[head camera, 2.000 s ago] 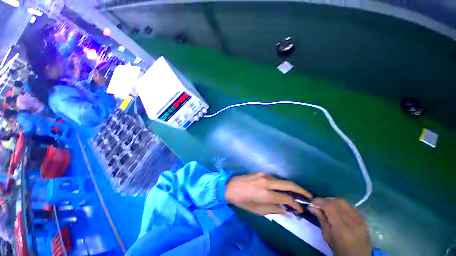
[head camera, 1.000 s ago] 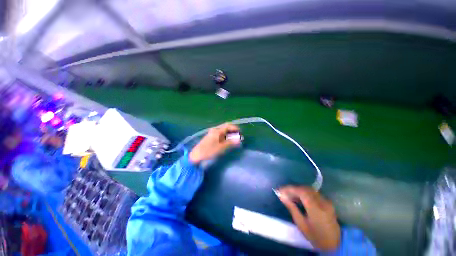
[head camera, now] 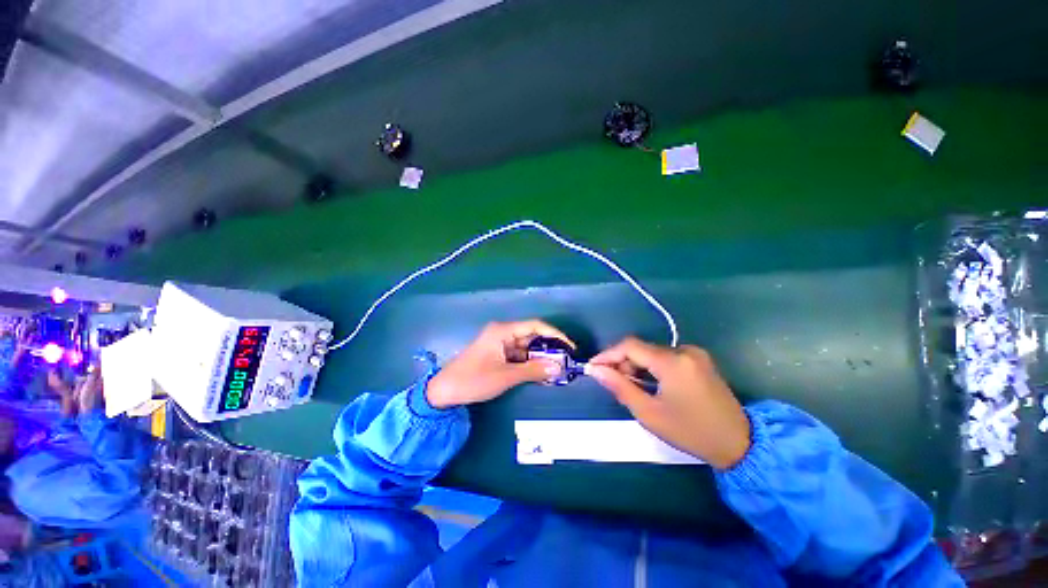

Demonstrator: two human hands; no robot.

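Observation:
My left hand [head camera: 496,365] holds a round black electronic module [head camera: 555,358] with a pale square battery on its face, above the bench. My right hand [head camera: 678,396] pinches a small white end at the module's right edge; it looks like the plug of the white power lead [head camera: 531,225]. The lead loops from the bench power supply [head camera: 236,350] and passes behind my right hand. A long white backing strip [head camera: 598,441] lies in front of me, its right end under my right hand.
Black modules [head camera: 627,123] with pale batteries [head camera: 680,159] lie along the far side. A clear tray of white pieces [head camera: 986,345] is at the right. A blister tray [head camera: 218,505] is lower left. Another worker's blue sleeve [head camera: 58,477] shows at the left edge.
The view has turned and levelled. My hands, apart a second ago, have come together at the module. The tray of white pieces is now more fully in view.

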